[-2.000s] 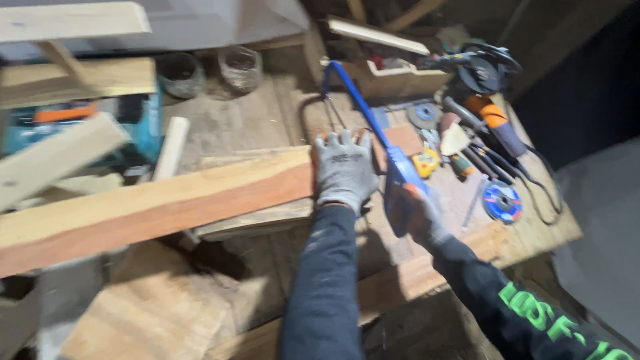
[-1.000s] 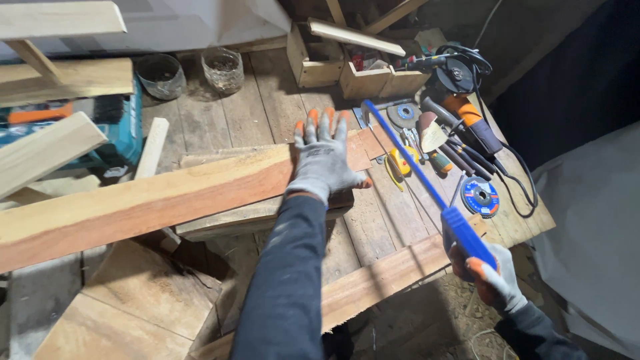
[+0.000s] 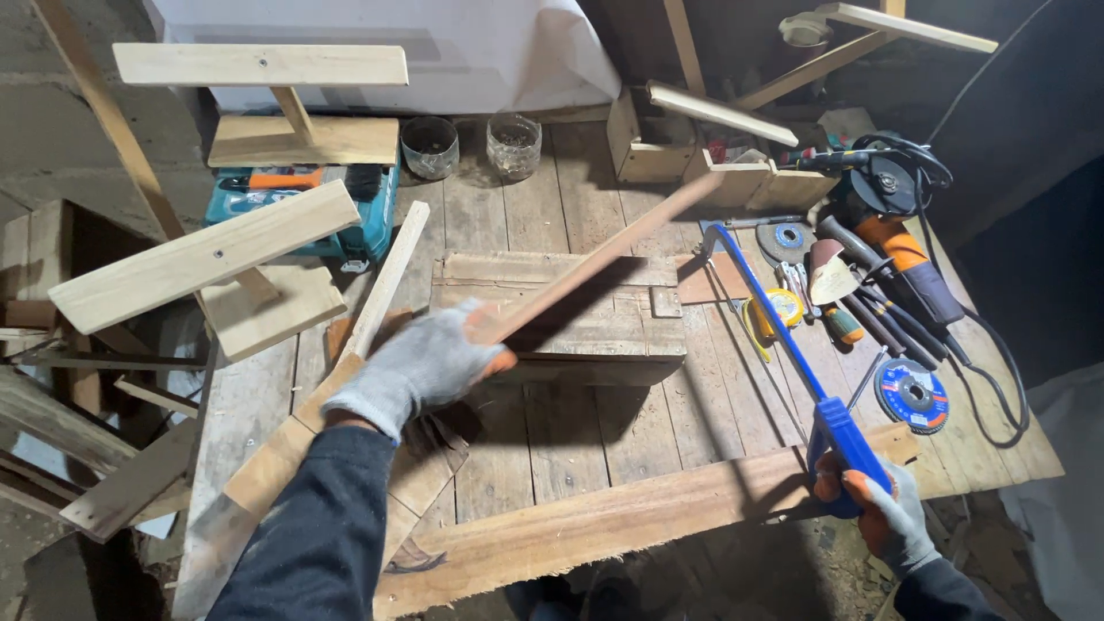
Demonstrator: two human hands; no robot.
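My left hand (image 3: 423,366), in a grey glove with orange fingertips, grips a long wooden board (image 3: 604,250) that slants up to the right, blurred by motion. Beneath it, near the bench's middle, lies a low wooden block with a small stop piece (image 3: 561,323). My right hand (image 3: 880,509), gloved alike, holds a blue-framed hacksaw (image 3: 776,323) by its handle at the right. The saw's frame points up and away, over the tools side of the bench. A thin reddish wooden piece (image 3: 716,280) lies just past the block.
An angle grinder (image 3: 906,259), a yellow tape measure (image 3: 779,310), pliers and a flap disc (image 3: 912,395) lie at the right. Wooden boxes (image 3: 660,159) and two cut plastic containers (image 3: 515,147) stand at the back. T-shaped wooden stands (image 3: 259,65) and a teal case (image 3: 371,216) are at the left.
The board, which lay across the block under my left hand, is now lifted and turned in that hand. My left hand has moved left off the block. My right hand still holds the hacksaw.
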